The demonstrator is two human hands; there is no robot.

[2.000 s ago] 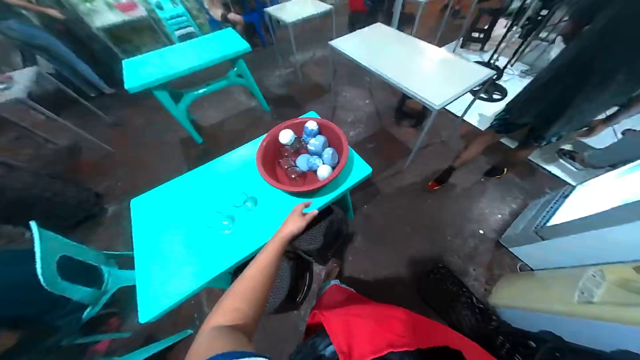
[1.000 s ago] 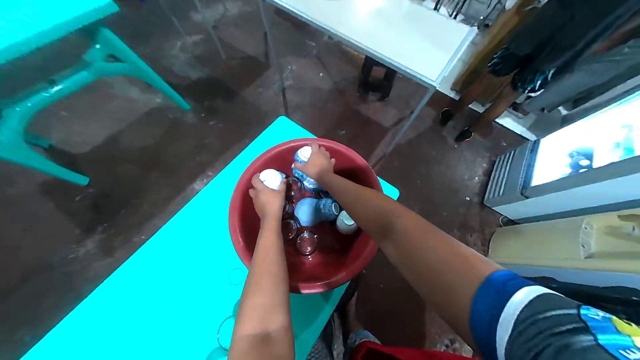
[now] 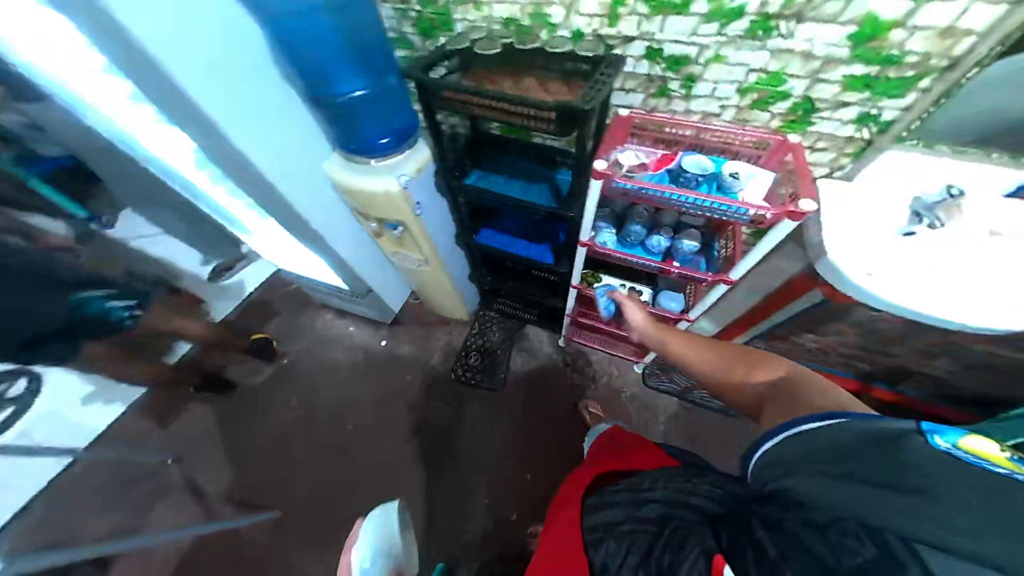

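My right hand is shut on a small blue and white container, held in front of the lower tiers of a red plastic rack. Several clear and blue containers stand on the rack's second tier, and cups and other small things fill its top basket. At the bottom edge, only part of my left hand shows, shut on a whitish, blurred container. What that container is, I cannot tell.
Left of the red rack stand a black plastic rack and a water dispenser with a blue bottle. A white sink is at right. A black mat lies on the floor. At left, a person's legs show beside a glass-door cooler.
The view has swung from the turquoise table and red basin to the racks. Both hands were in the basin on containers; now my right hand is at the red rack and my left is low, each holding a container.
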